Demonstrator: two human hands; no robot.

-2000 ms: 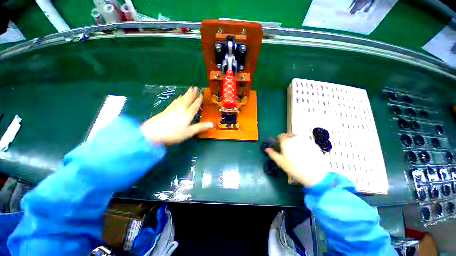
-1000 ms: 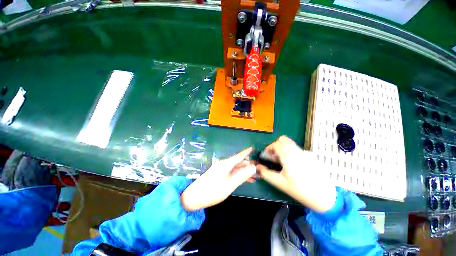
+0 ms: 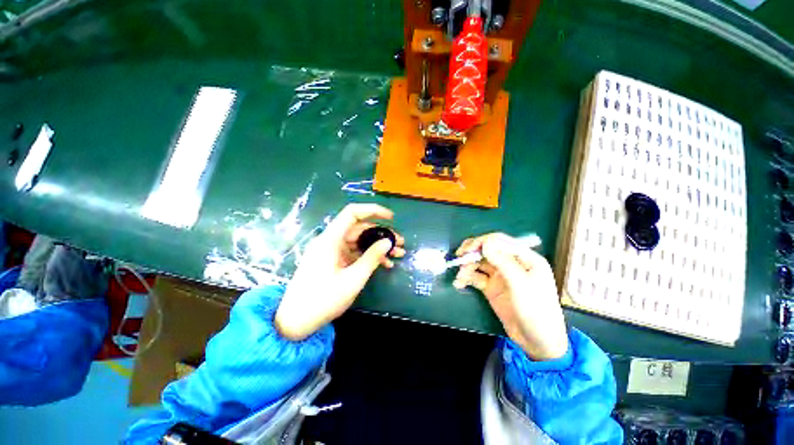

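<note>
My left hand (image 3: 335,269) holds a round black part (image 3: 377,241) between thumb and fingers, above the bench's front edge. My right hand (image 3: 514,282) holds a thin pale tool (image 3: 470,258), maybe tweezers, pointing left toward the black part but apart from it. A small dark bit shows at its tip; I cannot tell what it is. Two more round black parts (image 3: 642,221) lie touching on the cream-white sheet stack (image 3: 688,165) at the right. The press fixture (image 3: 441,178), with its red handle (image 3: 467,76) and dark nest, stands beyond my hands.
White strips (image 3: 191,156) and shiny clear film (image 3: 261,239) lie left of the fixture. A white scrap (image 3: 35,157) lies far left. A clear blister tray (image 3: 783,235) is cut off at the right edge. A brown box (image 3: 178,335) and another person's blue sleeve (image 3: 52,348) are below left.
My hands have moved apart from where they met. The black part now shows in my left hand and the pale tool in my right. The view has shifted, with the fixture higher in the picture.
</note>
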